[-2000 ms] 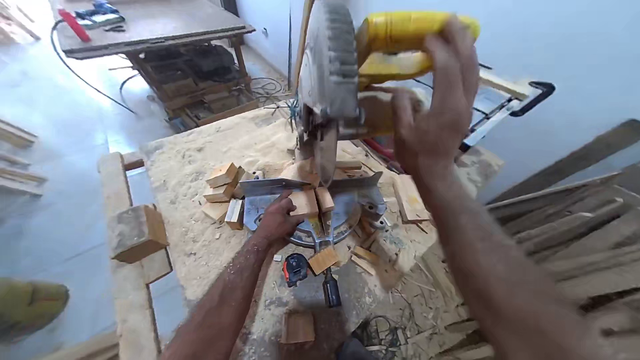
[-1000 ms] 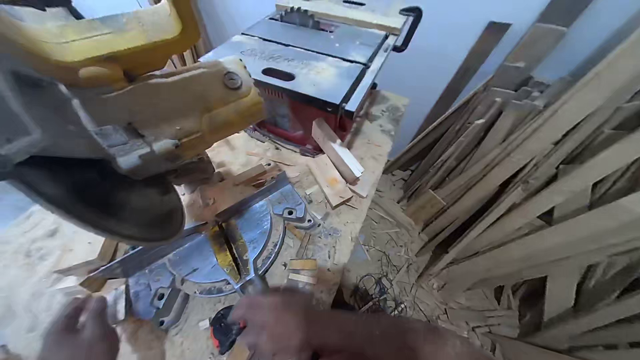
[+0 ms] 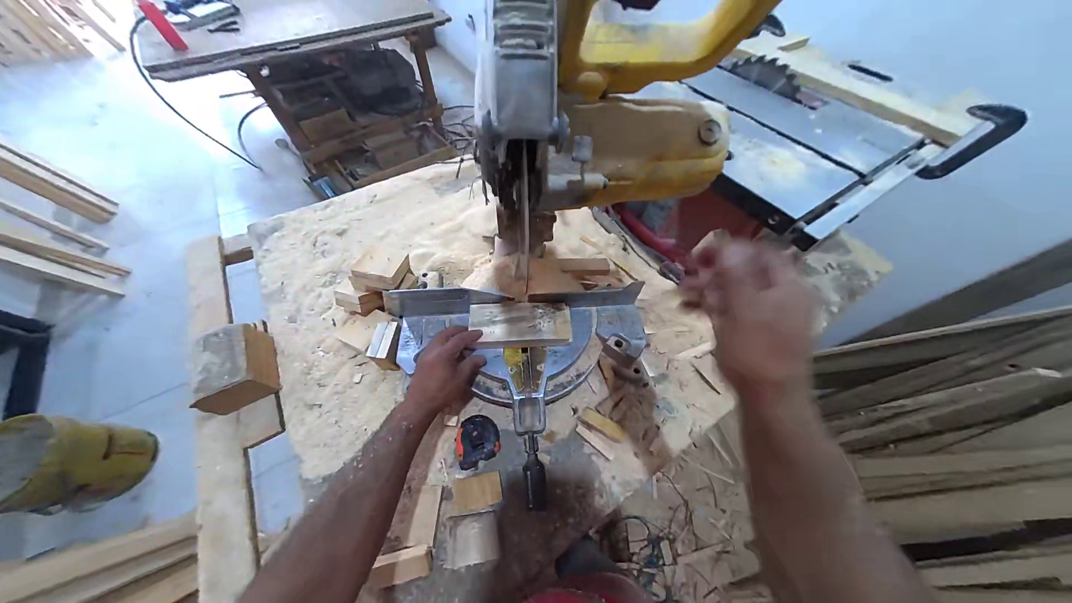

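Observation:
A short wooden board lies across the miter saw's metal base, against its fence. My left hand rests its fingers on the board's left end. Blurred, my right hand is in the air to the right of the saw, and its fingers cannot be made out well. The yellow miter saw head is raised, with the thin blade edge-on behind the board. A black and orange tape measure lies in front of the base, left of the black-gripped table handle.
Cut wood blocks are piled left of the fence; several more lie near me. A table saw with an exposed toothed blade stands at the back right. Long boards lean at the right. A yellow bucket is on the floor at left.
The view has swung back from the right side. Two seconds ago my right hand was at the saw's yellow handle; now it is off it. The small blocks on the base have given way to one board.

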